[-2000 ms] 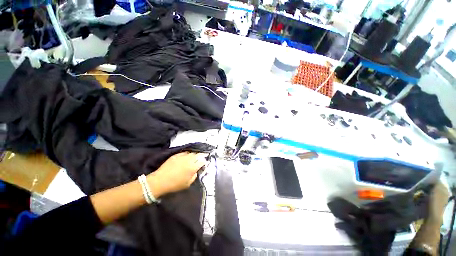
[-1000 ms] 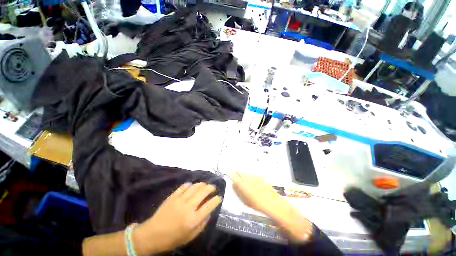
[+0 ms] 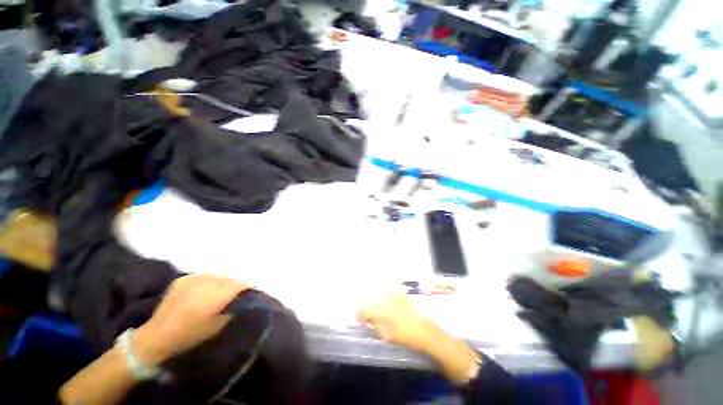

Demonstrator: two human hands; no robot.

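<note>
The frame is blurred. My left hand [image 3: 189, 315] grips the upper edge of a dark garment [image 3: 273, 340] at the table's front edge; a pale line runs down the cloth. My right hand [image 3: 403, 323] is over the front edge, right of the garment and apart from it, fingers curled; whether it holds anything cannot be told. The garment's cloth runs back along the left of the table. The white sewing machine [image 3: 476, 170] with a blue stripe stands behind, and no cloth lies at its needle area.
A black phone [image 3: 445, 243] lies on the machine bed, with small snips [image 3: 428, 289] in front of it. Black cloth [image 3: 591, 308] hangs at the right end. A dark cloth heap [image 3: 254, 59] lies back left. An orange-red basket [image 3: 499, 101] is behind the machine.
The garment has come away from the needle area to the front edge. My left hand has moved left and down with it. My right hand has come from the far right to the table's front middle.
</note>
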